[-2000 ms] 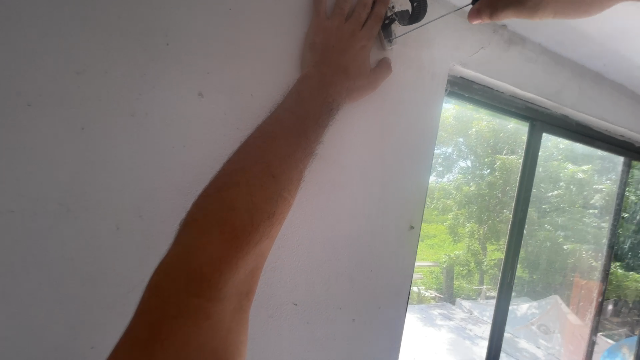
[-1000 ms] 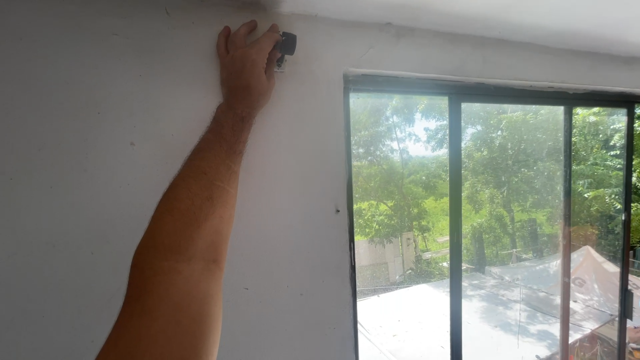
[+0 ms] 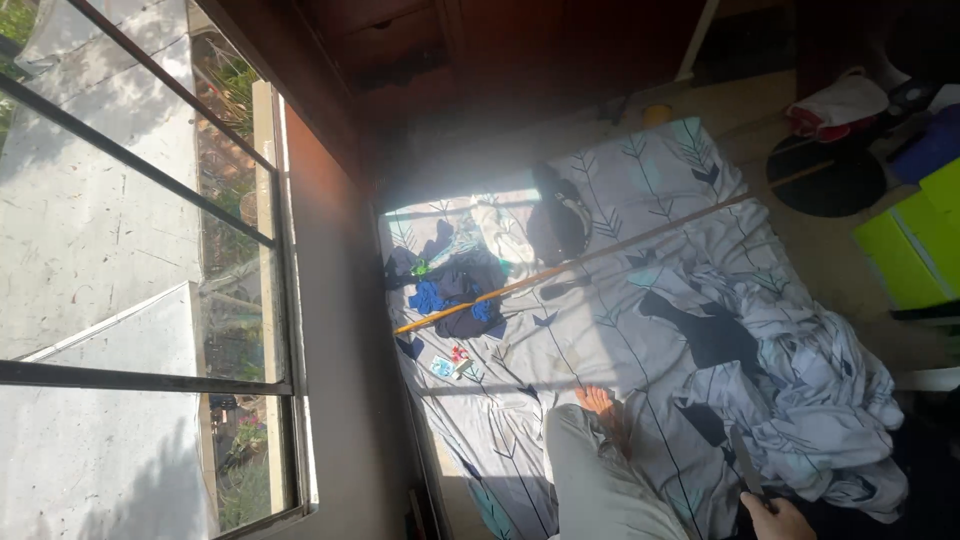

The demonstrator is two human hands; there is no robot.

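Note:
At the lower right my right hand (image 3: 776, 517) grips the dark handle of a knife (image 3: 746, 461), its blade pointing up and away over the bed. Beside the blade lies a crumpled patterned sheet (image 3: 810, 397). My left hand is out of view. Below me a bed with an arrow-patterned sheet (image 3: 555, 352) bears my bare foot (image 3: 598, 401) and trousered leg. A long wooden stick (image 3: 555, 271) lies slantwise across the bed, passing over a heap of dark clothes (image 3: 457, 281).
A framed window (image 3: 281, 330) stands at the left, with a pale roof outside. Small packets (image 3: 450, 364) lie on the bed below the clothes. At the right are a round black object (image 3: 825, 176), bright green boxes (image 3: 900, 251) and a white-and-red bag (image 3: 836, 105).
The view has swung from the upper wall down to the bed. My left hand, earlier at a small dark fixture high on the wall, is out of view; my right hand shows low at the right.

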